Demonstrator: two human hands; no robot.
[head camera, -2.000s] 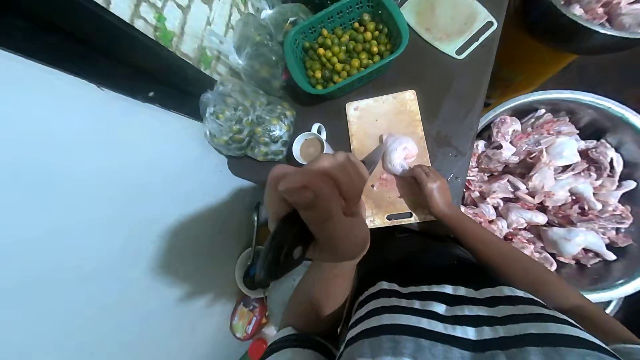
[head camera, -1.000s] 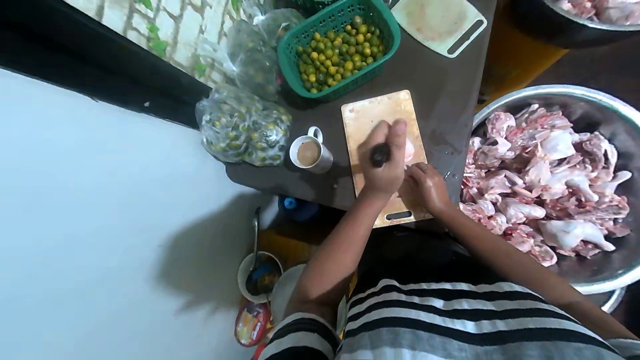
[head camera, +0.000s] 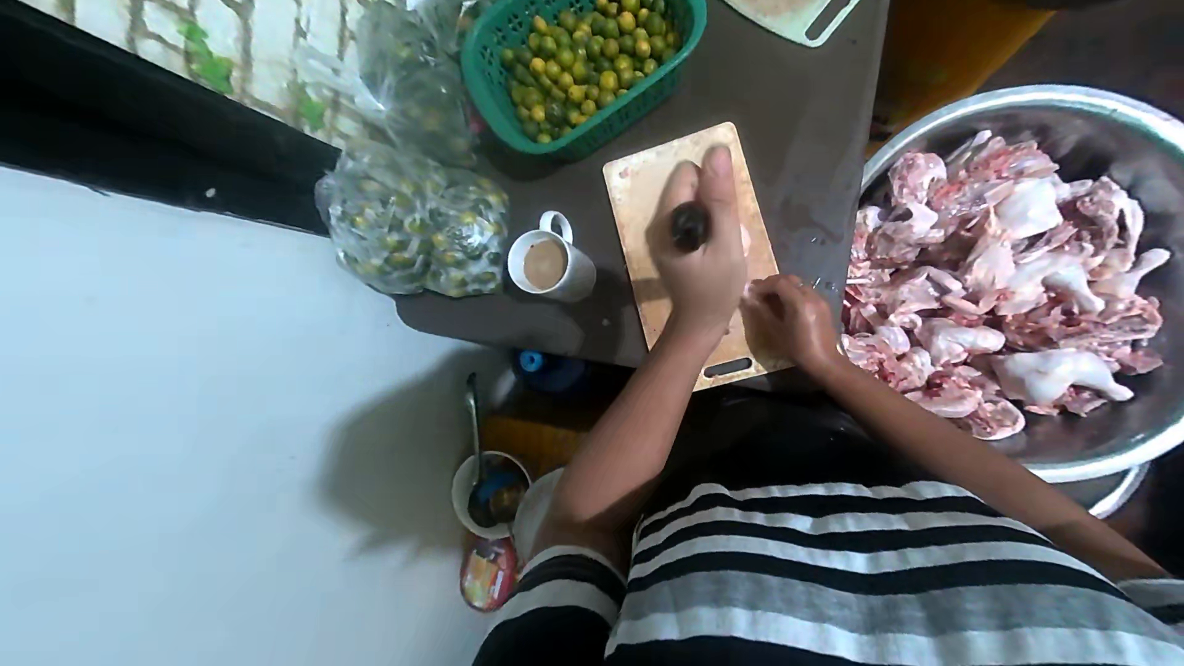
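My left hand (head camera: 698, 264) is closed around the dark handle of a knife (head camera: 689, 227), held over a light cutting board (head camera: 657, 185); the blade is hidden beneath the hand. My right hand (head camera: 791, 319) lies low at the board's right edge, its fingertips on a piece of raw poultry (head camera: 746, 242) that is mostly covered by my left hand. To the right, a large metal basin (head camera: 1045, 100) holds raw chicken pieces (head camera: 1054, 277).
A white mug (head camera: 575, 276) of milky brown drink stands left of the board, near the table's edge. Beyond are a green plastic basket (head camera: 575, 148) of small green-yellow citrus fruits, plastic bags of similar fruits (head camera: 407, 222) and another cutting board (head camera: 786, 14). A bowl with a spoon (head camera: 460, 495) sits lower left.
My left hand with the knife was raised toward the camera two seconds ago and has come down over the board. My right hand remains by the poultry piece.
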